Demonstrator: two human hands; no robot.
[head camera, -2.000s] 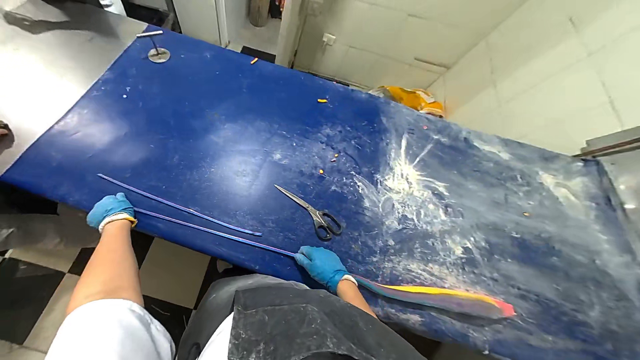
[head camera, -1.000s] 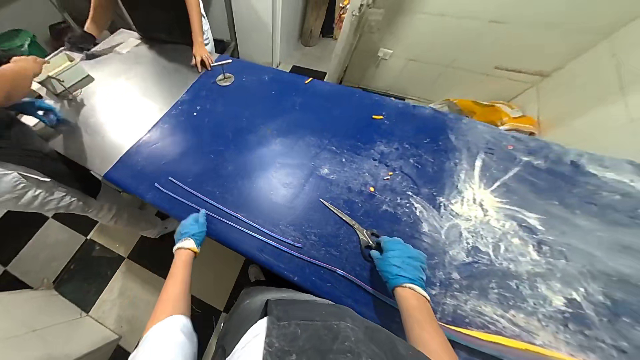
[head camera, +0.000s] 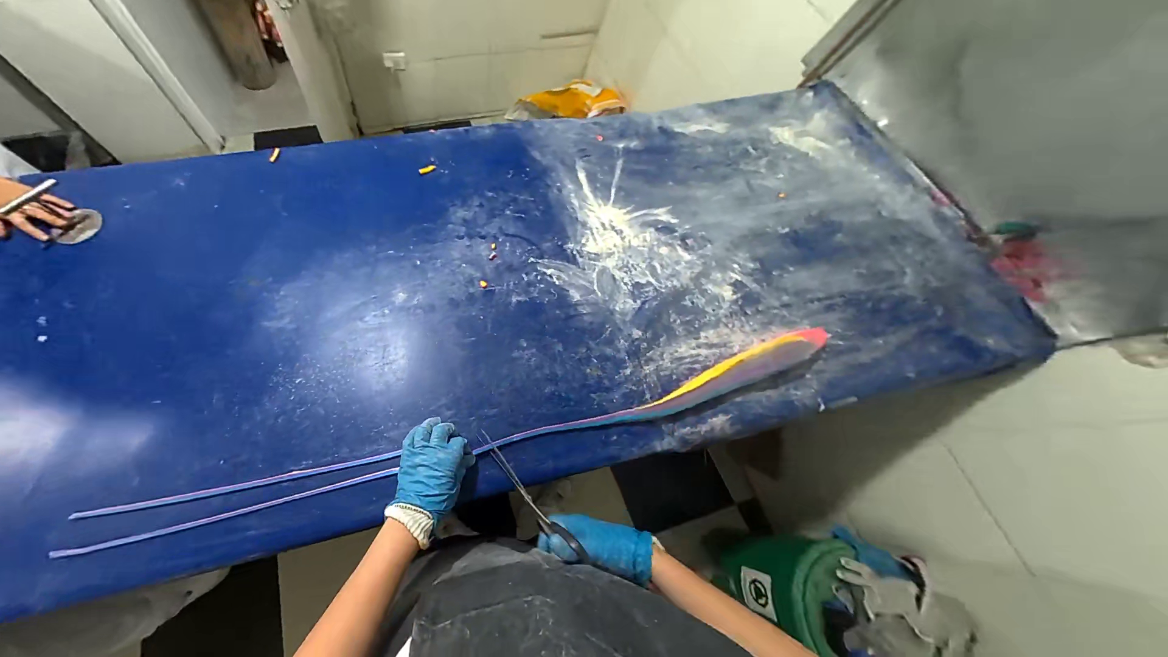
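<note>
My left hand (head camera: 432, 470), in a blue glove, lies over two thin striped ropes near the front edge of the blue tabletop; whether its fingers grip them is hidden. My right hand (head camera: 598, 546), also blue-gloved, holds the scissors (head camera: 525, 497) by the handles. Their slightly parted blades reach the rope (head camera: 566, 426) just right of my left hand. That rope widens rightward into a thick multicoloured piece (head camera: 753, 370), yellow, grey and pink, of soft dough-like material. To the left, the two strands (head camera: 228, 490) run side by side, a little apart.
White powder (head camera: 616, 237) and small orange bits (head camera: 427, 170) are scattered over the blue tabletop (head camera: 210, 274). Another person's hand (head camera: 36, 214) rests by a round metal disc with a handle (head camera: 80, 226) at the far left. A green bin (head camera: 789, 584) stands on the floor at lower right.
My right hand has taken the scissors off the tabletop and brought them to the rope. My left hand has moved right along the strands. The view has swung right.
</note>
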